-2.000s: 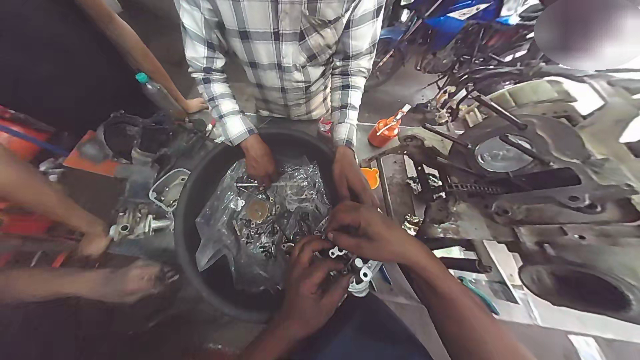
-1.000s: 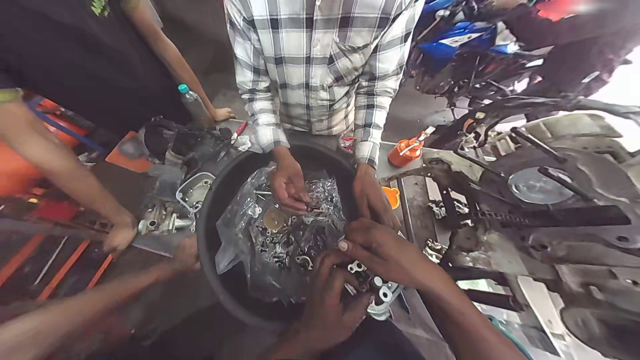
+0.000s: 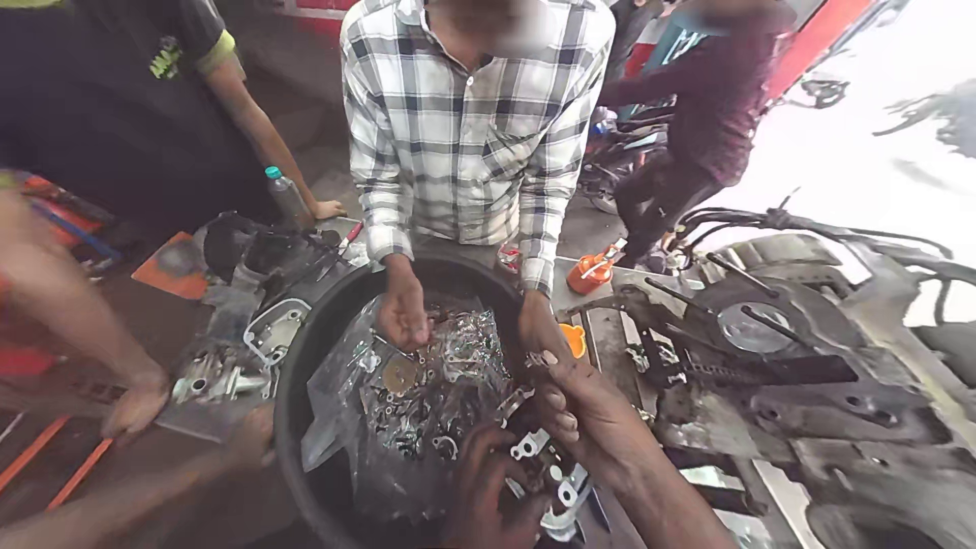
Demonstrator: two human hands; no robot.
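Observation:
A round black tub (image 3: pixel 293 427) holds a clear plastic bag (image 3: pixel 335 404) with many small metal parts, a round brownish disc (image 3: pixel 399 375) among them. My left hand (image 3: pixel 492 488) is at the tub's near right rim, its fingers curled against a silvery cast metal engine part (image 3: pixel 564 496). Above that part is my right hand (image 3: pixel 583 404), thumb and fingers close together near a small metal piece (image 3: pixel 540 358); whether it grips this piece is not clear. A co-worker's hand (image 3: pixel 543 328) is right beside it, and that person's other hand (image 3: pixel 404 313) is over the bag.
An engine assembly with studs (image 3: pixel 808 374) lies at the right. Near the tub's far right are an orange bottle (image 3: pixel 589 274) and a yellow-orange cap-like piece (image 3: pixel 573 340). Engine castings (image 3: pixel 276 331) and a bottle with a teal cap (image 3: pixel 286 197) stand left. Other people's arms reach in there.
My right hand has moved away from my left, toward the co-worker's hand. The co-worker's other hand has lifted from the parts since the earliest frame. The view has tilted up.

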